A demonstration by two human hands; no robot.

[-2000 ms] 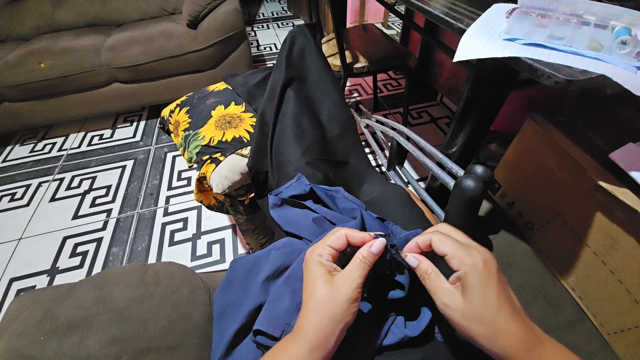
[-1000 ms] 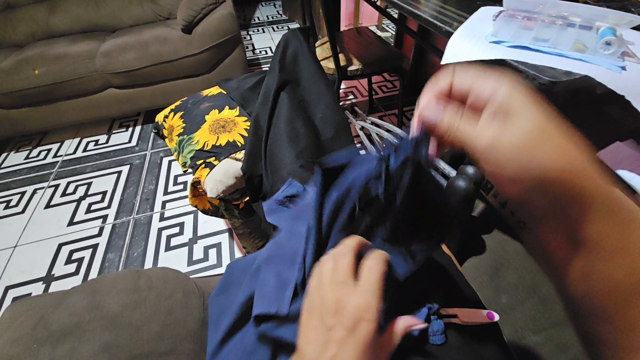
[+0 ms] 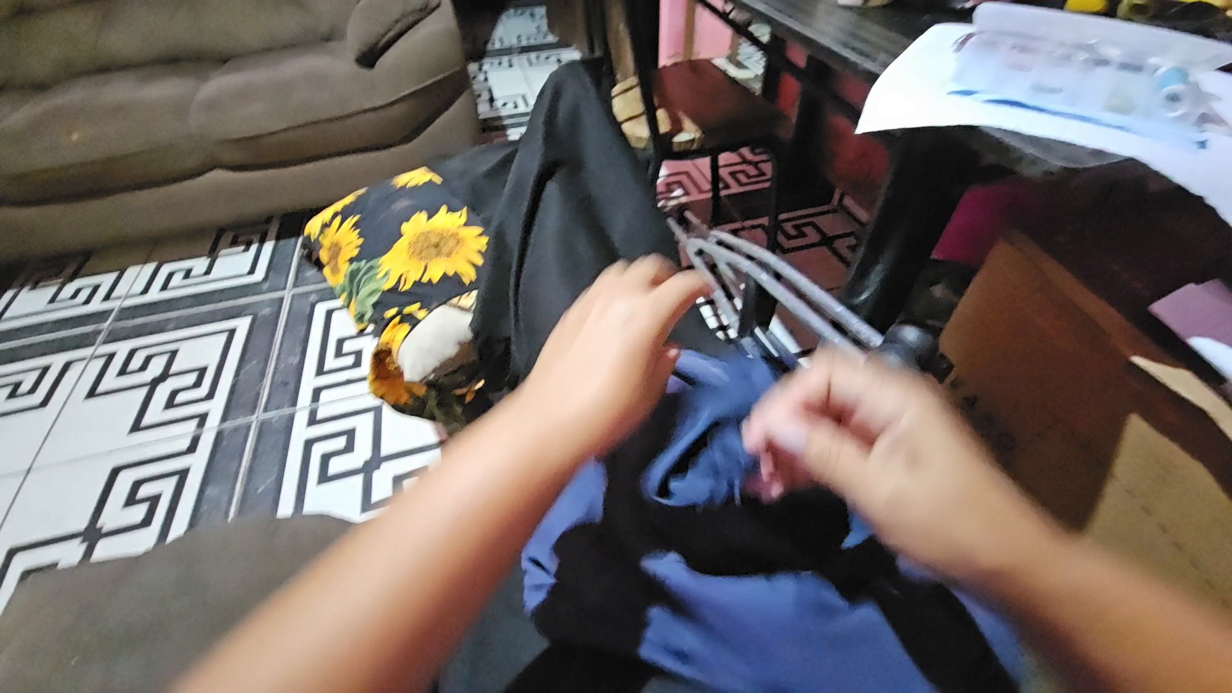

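A dark blue cloth garment (image 3: 770, 616) lies bunched over the lap, with deep shadows across its folds. Over its far edge is my left hand (image 3: 616, 346), blurred, its fingers bent down near the black fabric (image 3: 563, 212) on the leg; whether they hold anything is not clear. My right hand (image 3: 847, 433) is also blurred, with its thumb and fingers pinched together at the blue cloth's raised fold. Contact between those fingertips and the cloth cannot be made out. The small scissors-like tool seen earlier is not visible.
Beyond the legs lies a sunflower-print fabric (image 3: 433, 245). A brown sofa (image 3: 231, 115) stands at the far left. Metal tubes (image 3: 780, 279) run beside the right knee. On the dark table (image 3: 818, 29) are paper and a clear plastic box (image 3: 1068, 72). A cardboard box (image 3: 1030, 385) stands at right.
My left hand has moved forward over the cloth, and my right hand has come down from its raised position. The garment's folds have shifted. The pink-tipped handle on the lap is out of sight.
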